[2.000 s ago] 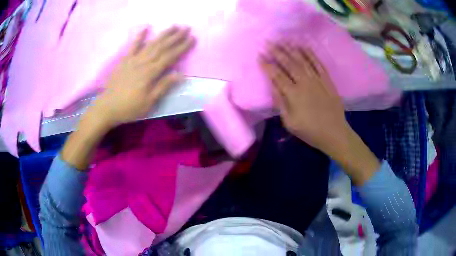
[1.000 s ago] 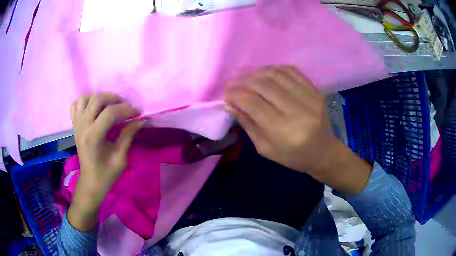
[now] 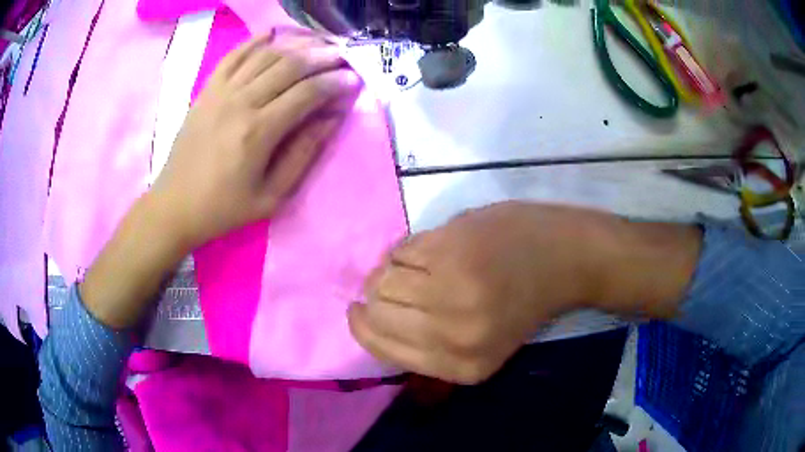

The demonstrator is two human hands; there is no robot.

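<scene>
A fabric panel [image 3: 327, 229], pale pink with a hot pink part along its left, lies on the white machine table and reaches past the front edge. My left hand [image 3: 256, 132] lies over its upper part, fingertips close to the presser foot and needle [image 3: 387, 62]; whether it grips cloth is hidden. My right hand [image 3: 450, 300] has curled fingers on the panel's lower right edge and holds the cloth there. The underside of the dark machine head [image 3: 397, 18] is at the top. A grey round part [image 3: 447, 67] sits right of the needle.
Layered pale pink cut pieces [image 3: 97, 132] lie at left. Scissors [image 3: 763, 190] lie at right, with a green-handled tool [image 3: 631, 75] and a red-and-white stick [image 3: 693, 66] behind. A ruler [image 3: 176, 302] marks the front edge. Crumpled pink cloth [image 3: 212, 410] and a blue basket [image 3: 688, 380] are below.
The panel is turned lengthwise towards the needle, and the machine head has come into view. My left hand has moved up towards the needle. My right hand has moved lower, to the panel's right edge.
</scene>
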